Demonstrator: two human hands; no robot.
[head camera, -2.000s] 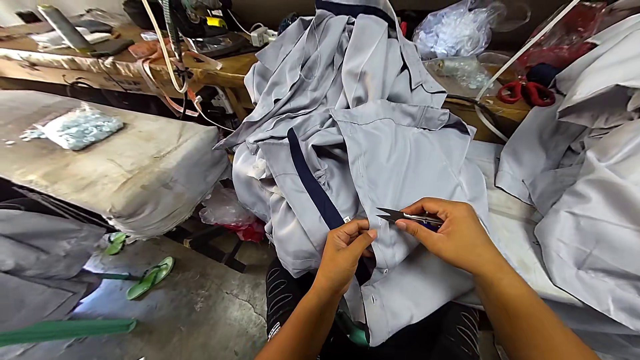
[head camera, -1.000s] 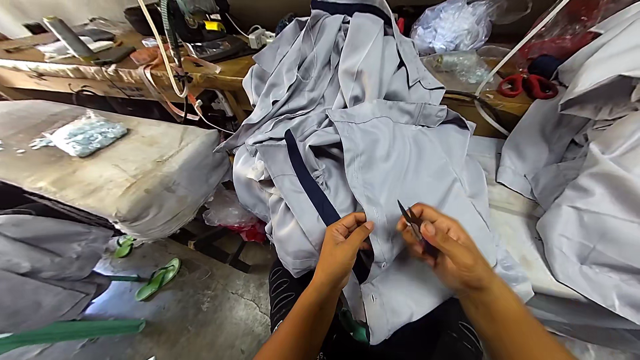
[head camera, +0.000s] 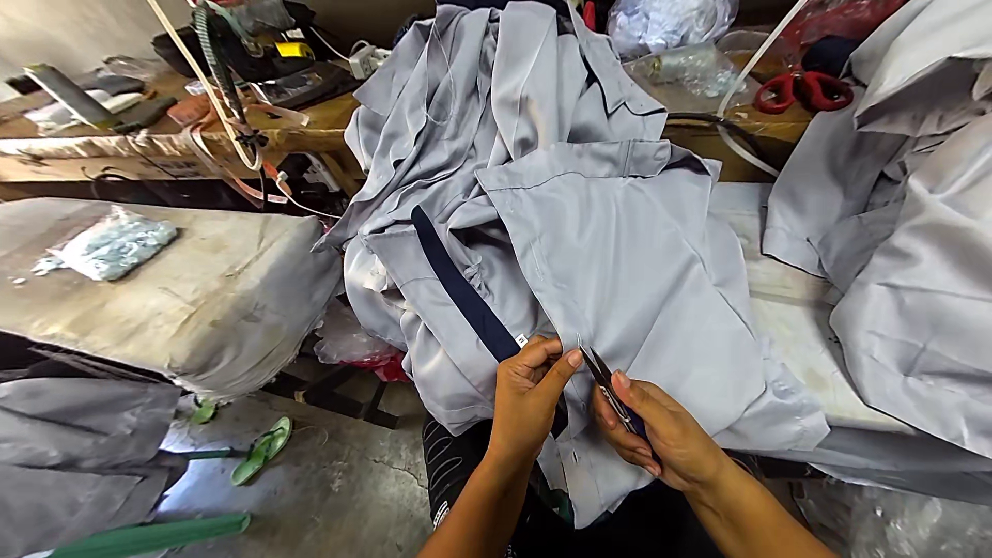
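Observation:
A light grey shirt (head camera: 604,232) with a dark navy inner neckband (head camera: 465,298) is spread over my lap and the bench edge. My left hand (head camera: 527,387) pinches the edge of its front placket between thumb and fingers, beside a small white size tag (head camera: 521,340). Thread snips (head camera: 612,391) rest in my right hand (head camera: 666,434), their blades parted and pointing up and left. The tips are close to my left fingertips, by a buttonhole on the placket; whether they touch a thread is too small to tell.
More grey garments (head camera: 922,256) lie at the right. Red-handled scissors (head camera: 804,91) are on the wooden workbench (head camera: 325,139) behind. A plastic bag of pale pieces (head camera: 116,244) sits on the covered bench at the left. Green slippers (head camera: 262,451) are on the floor.
My right hand with the snips has come in toward my left hand; one second ago the blades pointed up, apart from it. My left hand has stayed at the placket.

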